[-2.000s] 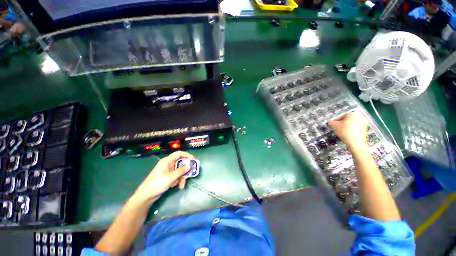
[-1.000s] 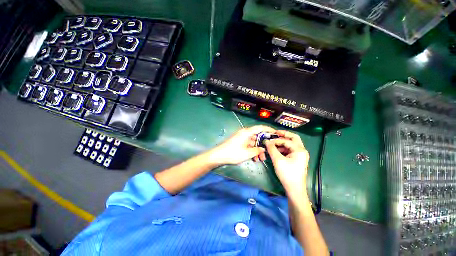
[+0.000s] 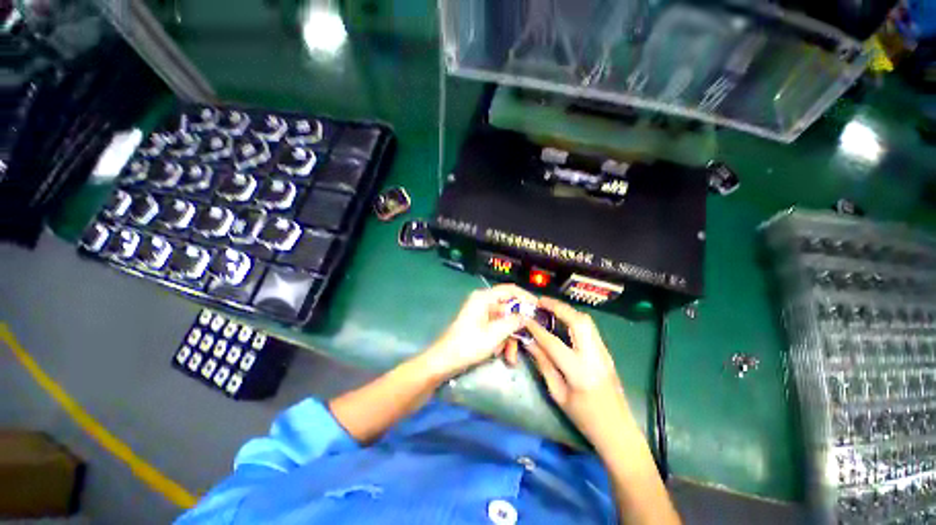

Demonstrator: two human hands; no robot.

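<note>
A small watch case [image 3: 538, 326] with a dark centre and silvery rim is held between both hands, in front of the black powered fixture [image 3: 575, 220]. My left hand [image 3: 482, 326] grips its left side. My right hand [image 3: 575, 359] is on its right side, with fingers over the case. The fingers cover much of the case, and whether a small part is between them cannot be told. The fixture nest [image 3: 580, 178] on top of the machine shows metallic pieces.
A black blister tray [image 3: 326, 231] with cases lies left, a small black block [image 3: 269, 371] below it. Two set-aside cases, one here [image 3: 391, 203], lie left of the machine. Clear trays [image 3: 872, 349] and loose parts [image 3: 741, 363] are right. An acrylic guard [image 3: 636, 62] hangs above; a black cable [image 3: 662, 400] runs down.
My right hand has come from the clear trays to the case in my left hand. Since a second ago both hands stay together on it, with fingers shifted. The view has turned left.
</note>
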